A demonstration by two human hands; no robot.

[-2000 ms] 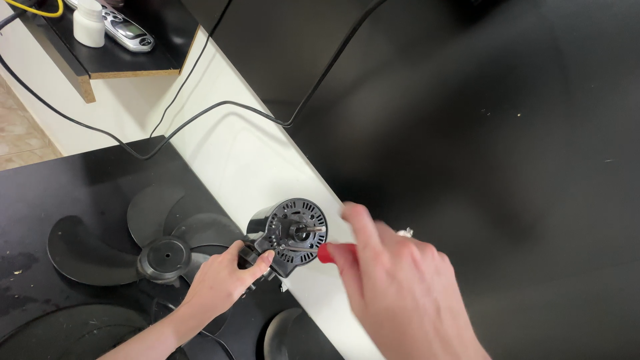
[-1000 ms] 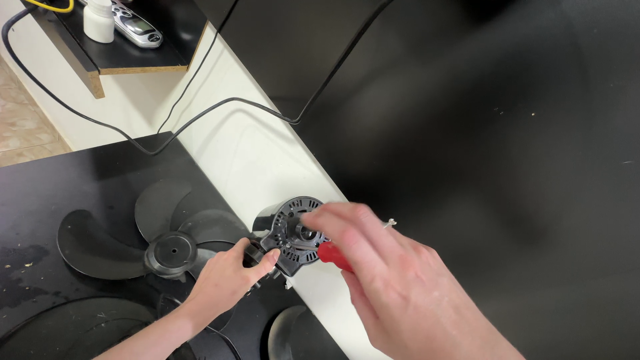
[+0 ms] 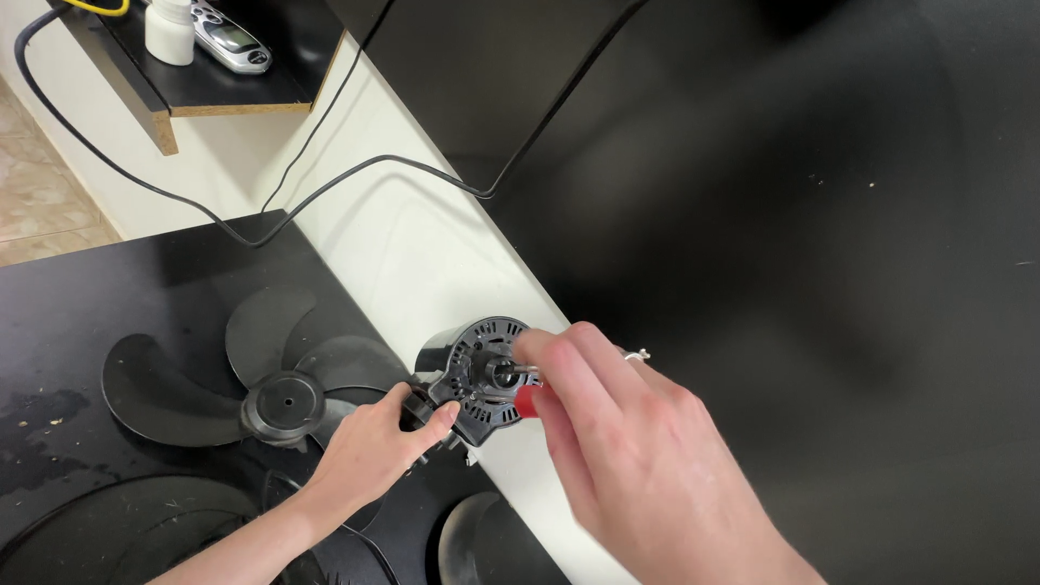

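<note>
A black fan motor housing with a slotted round face and a shaft at its centre sits over the white ledge. My left hand grips the black bracket at its lower left, thumb on top. My right hand is closed around a red-handled screwdriver, whose metal shank lies across the slotted face; its tip seems to touch near the lower left of the hub, though small. Most of the handle is hidden by my fingers. My right index finger is near the motor shaft and slightly blurred.
A black fan blade lies on the black tabletop, beside a round black fan part. A black cable crosses above the motor. The upper-left shelf holds a white bottle and a silver handset. A large black surface fills the right.
My right fingers have shifted about over the motor face, covering the shaft area one second ago and now sitting more to its right. My left hand keeps its hold on the bracket.
</note>
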